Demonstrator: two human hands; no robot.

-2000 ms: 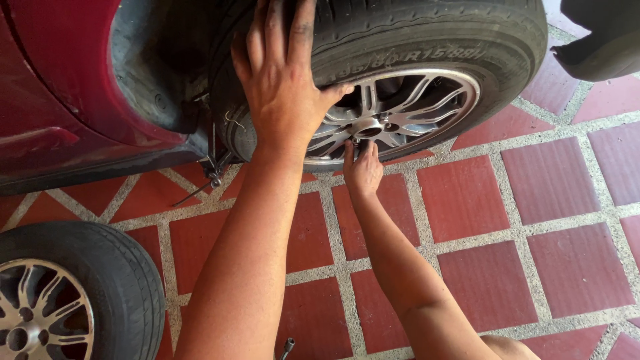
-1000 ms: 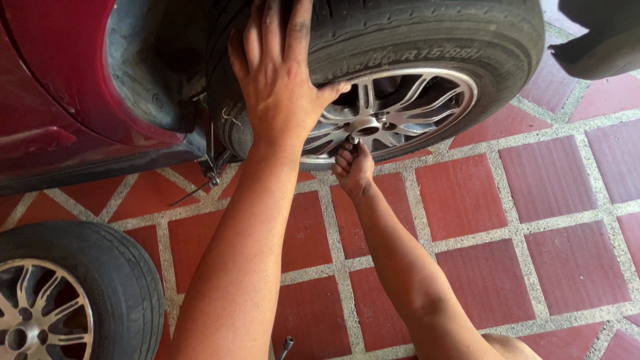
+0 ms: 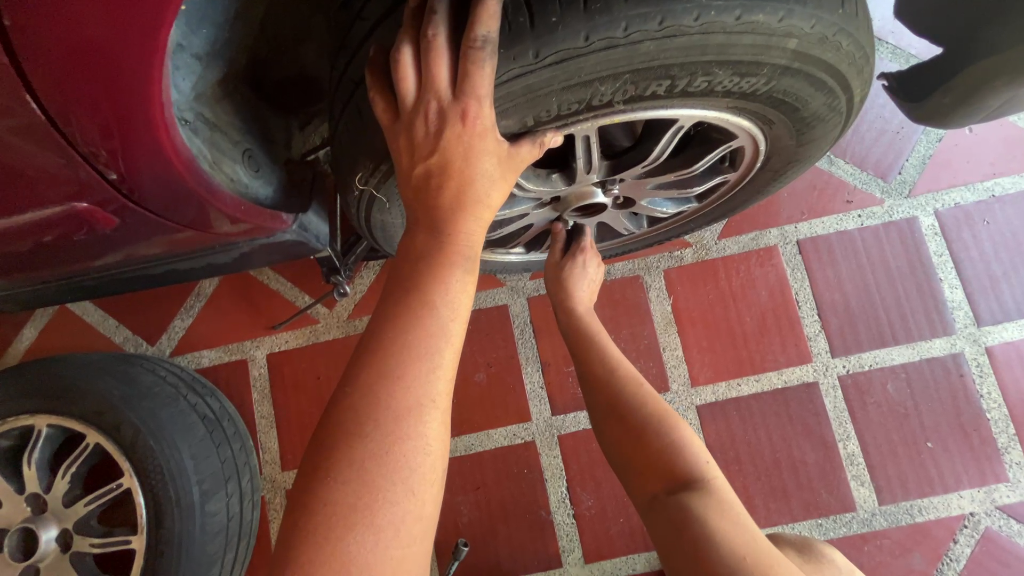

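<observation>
A car wheel with a black tire (image 3: 680,64) and a silver alloy rim (image 3: 720,144) stands at the wheel arch of a red car (image 3: 88,120). My left hand (image 3: 448,136) lies spread over the tire's tread and sidewall, its thumb pointing to the rim. At the lower lug hole near the hub center (image 3: 586,203), my right hand (image 3: 574,268) has its thumb and fingers at a small part, probably a lug nut or bolt, mostly hidden by the fingertips. Another bolt or nut shows at the hub, to the upper right of the center.
A second alloy wheel (image 3: 200,456) lies on the red tiled floor (image 3: 736,316) at lower left. A scissor jack (image 3: 340,268) with its rod is under the car's sill. A metal wrench end (image 3: 458,552) shows at the bottom edge. A dark bumper part (image 3: 960,72) juts in at upper right.
The fingers of my right hand have shifted their hold at the lower lug hole, from curled one second ago to more extended. My left hand stays on the tire.
</observation>
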